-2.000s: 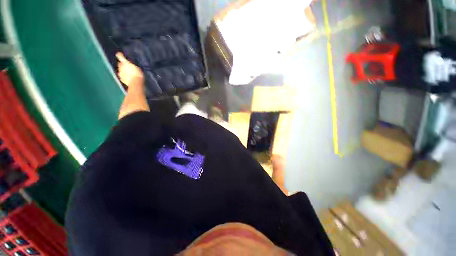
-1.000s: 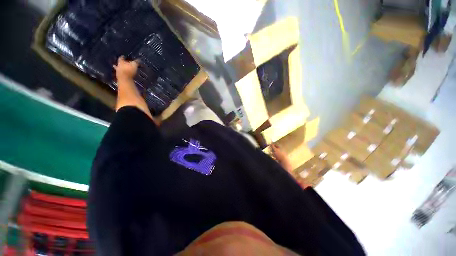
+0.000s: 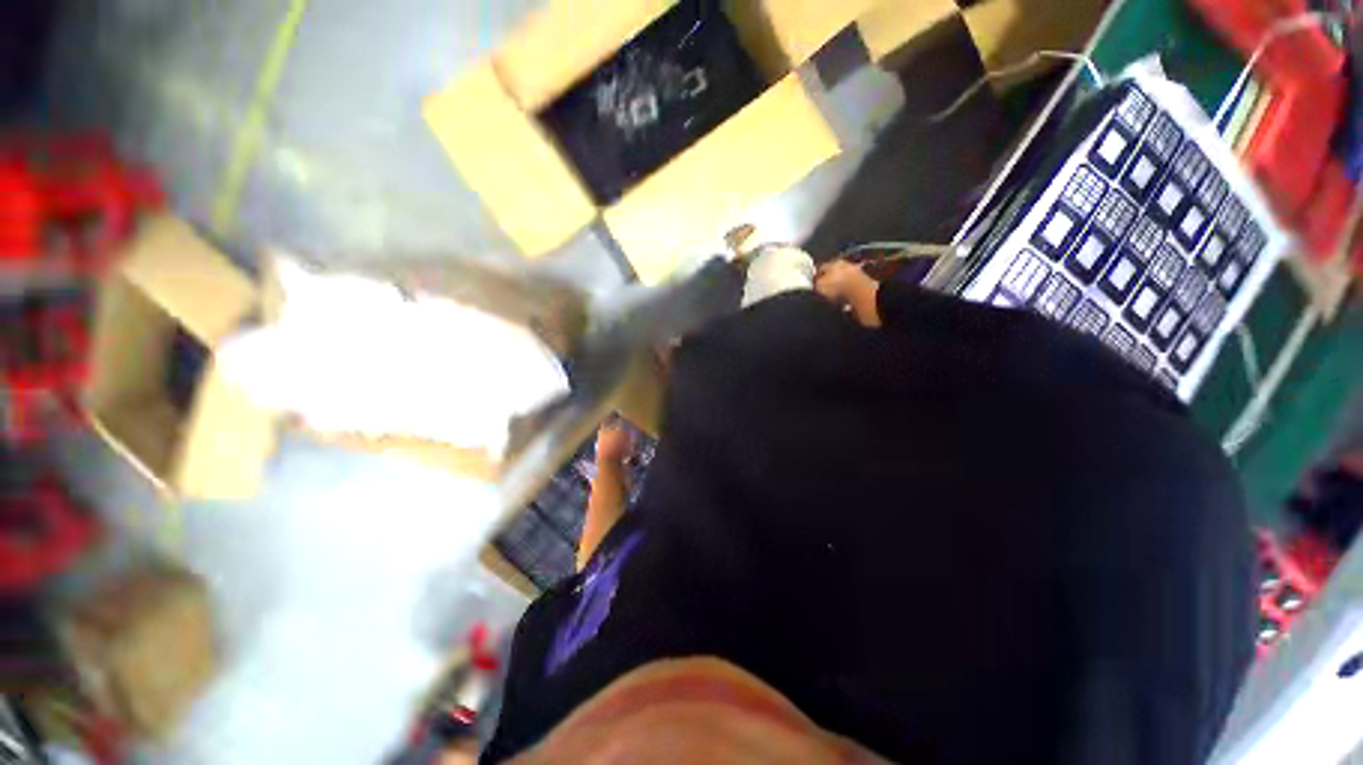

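My left hand (image 3: 613, 446) is at the left of my body, over dark trays (image 3: 550, 526) lying in a carton; it is small and blurred, and its grip is unclear. My right hand (image 3: 849, 287) is at the near left edge of a tray stack, close to a thin pale strap (image 3: 897, 248); whether it grips anything is unclear. The filled tray (image 3: 1106, 247) on top of the stack is pale, with dark keypad devices in rows, at the right beside the green belt. My body hides its lower edge.
An open carton (image 3: 673, 194) with dark trays stands on the floor ahead. A carton heaped with white sheets (image 3: 404, 359) and another open carton (image 3: 157, 359) stand left. Red racks (image 3: 1293, 120) line the green belt (image 3: 1289, 426) at right.
The view has turned strongly; the filled tray has come into view at right. My left hand is still over dark trays. My right hand has moved from beside an open carton to the tray stack's edge.
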